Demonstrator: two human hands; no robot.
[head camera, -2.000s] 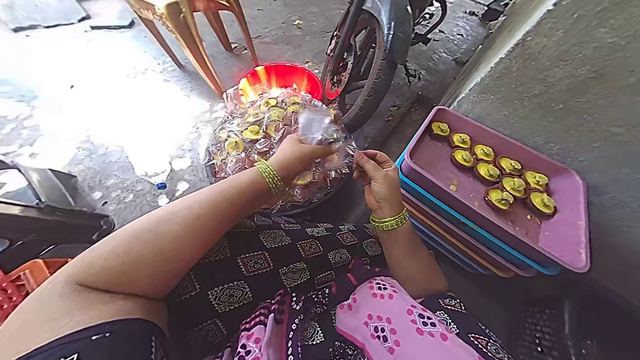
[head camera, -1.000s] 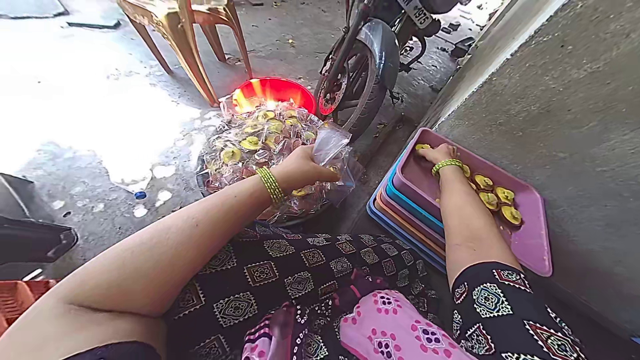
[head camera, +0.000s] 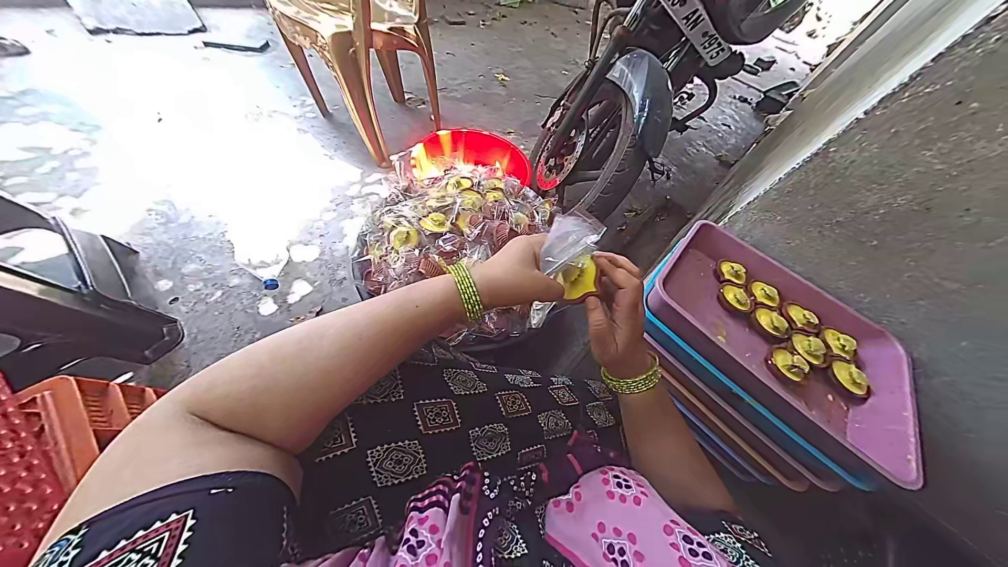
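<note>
My left hand (head camera: 520, 272) holds a clear plastic bag (head camera: 568, 239) above the heap. At the bag's mouth, my right hand (head camera: 618, 311) grips a small yellow-topped piece (head camera: 579, 279), which looks like a diya or small cake; how far it sits inside is unclear. Below and beyond my left hand lies a heap of similar pieces in clear wrappers (head camera: 437, 224), in a round dark container mostly hidden by them. To my right, several unwrapped yellow-topped pieces (head camera: 770, 322) stand in a pink plastic tray (head camera: 882, 394), the top one of a stack.
A red basin (head camera: 504, 150) sits behind the heap, near a motorcycle's front wheel (head camera: 598, 150). A gold plastic chair (head camera: 354, 67) stands beyond. Dark plastic furniture (head camera: 71, 291) and an orange crate (head camera: 87, 409) are on the left. A concrete wall (head camera: 890, 205) borders the trays.
My right hand has moved from the pink tray, where it was one second ago, back to the bag, with a yellow-topped piece in its fingers. My left hand still holds the bag.
</note>
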